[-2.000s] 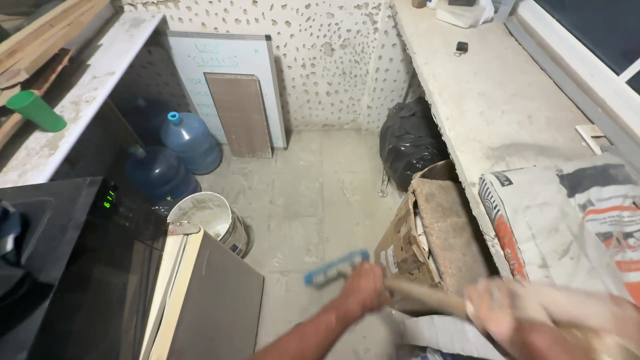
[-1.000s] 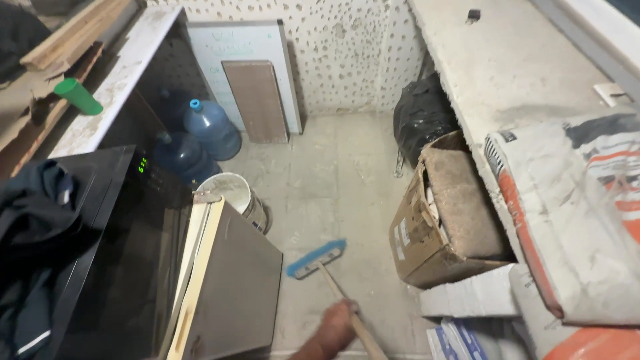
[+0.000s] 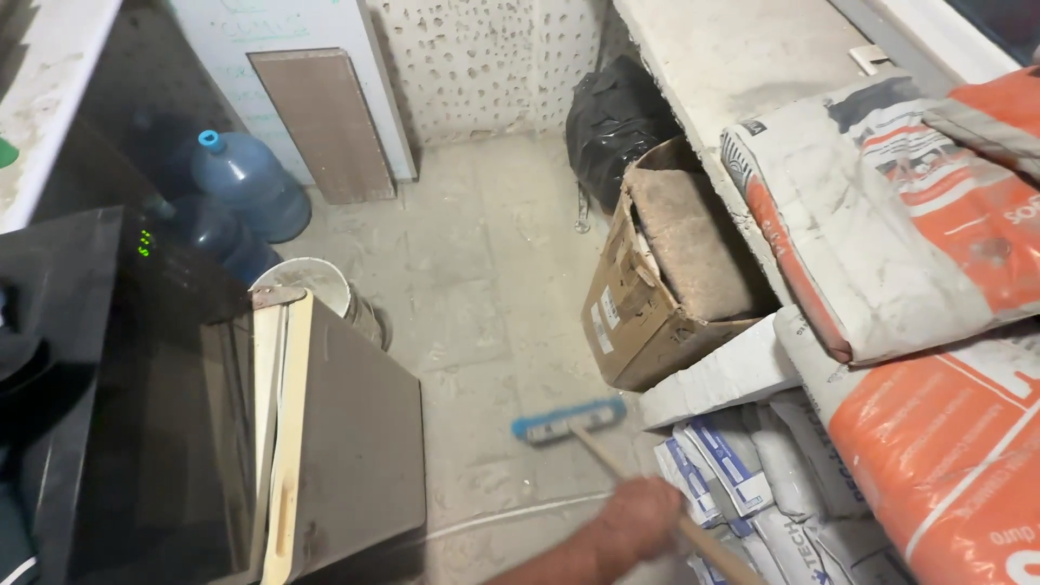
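Note:
A blue push broom head [image 3: 569,420] rests on the dusty tiled floor [image 3: 455,317], and its wooden handle [image 3: 719,552] runs down to the lower right. One hand, its forearm entering from the bottom edge, is closed around the handle; it looks like my left hand [image 3: 646,516]. My right hand is out of the frame. Close to the right of the broom head stand a torn cardboard box [image 3: 642,325] and a white block [image 3: 719,378]. Blue and white bags [image 3: 723,463] lie beside the gripping hand.
At left are an open mini fridge door [image 3: 357,439], a black appliance [image 3: 106,390], a white bucket [image 3: 313,284] and blue water jugs [image 3: 252,187]. A black garbage bag [image 3: 613,126] sits under the right counter [image 3: 747,49]. Orange and white sacks [image 3: 910,211] jut out at right. A white cable [image 3: 520,513] crosses the floor.
Two seconds ago both hands were on the handle in view; the right hand is now out of frame. The broom head has shifted across the floor toward the box side. The view has moved closer and lower.

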